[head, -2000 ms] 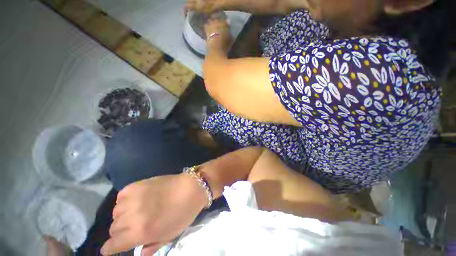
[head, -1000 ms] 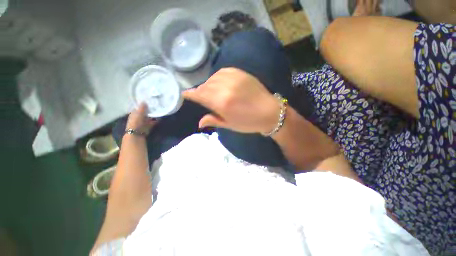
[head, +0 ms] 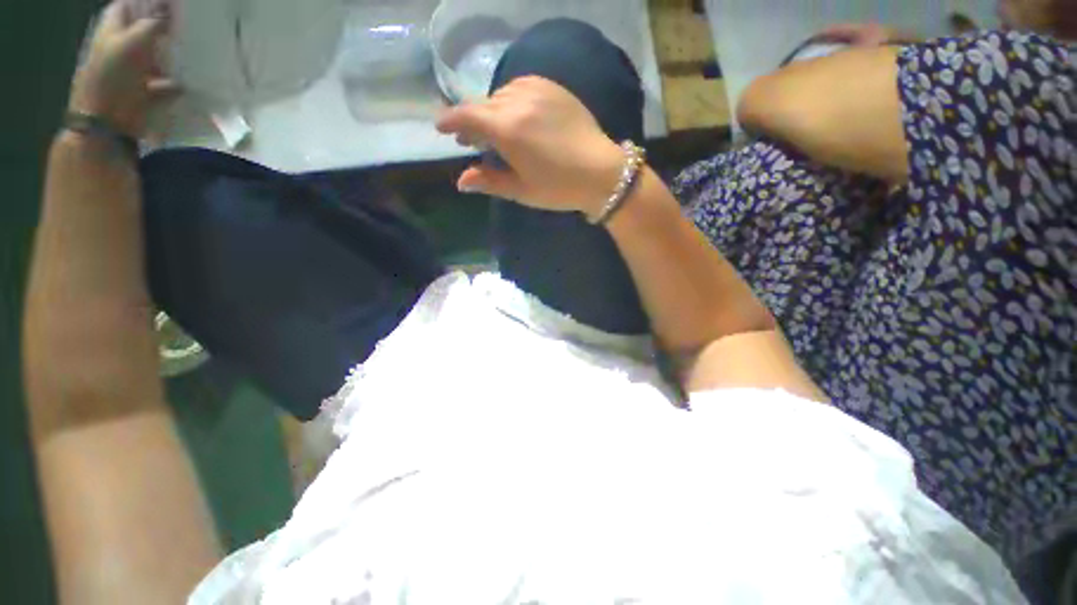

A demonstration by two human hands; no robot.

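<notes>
My left hand (head: 124, 71) is at the top left, beside a pale, blurred shape (head: 254, 47) on the bench. Whether it grips that shape cannot be told. My right hand (head: 537, 142) is above my dark-trousered knee, with thumb and forefinger apart and nothing visible in it. A cloudy round tub (head: 446, 53) stands just beyond it, cut by the top edge, with something pale inside. A clear container (head: 384, 71) is left of the tub. No white round housing shows clearly.
A small white tag (head: 232, 127) lies on the pale bench. A wooden strip (head: 687, 65) separates the tabletops. A neighbour in a floral dress (head: 827, 236) sits close on the right, an arm over a round pale item. Part of a shoe shows below left.
My left hand has moved from the white round piece to the far upper left, and that piece no longer shows clearly. The view has shifted; the tub is nearer the top edge.
</notes>
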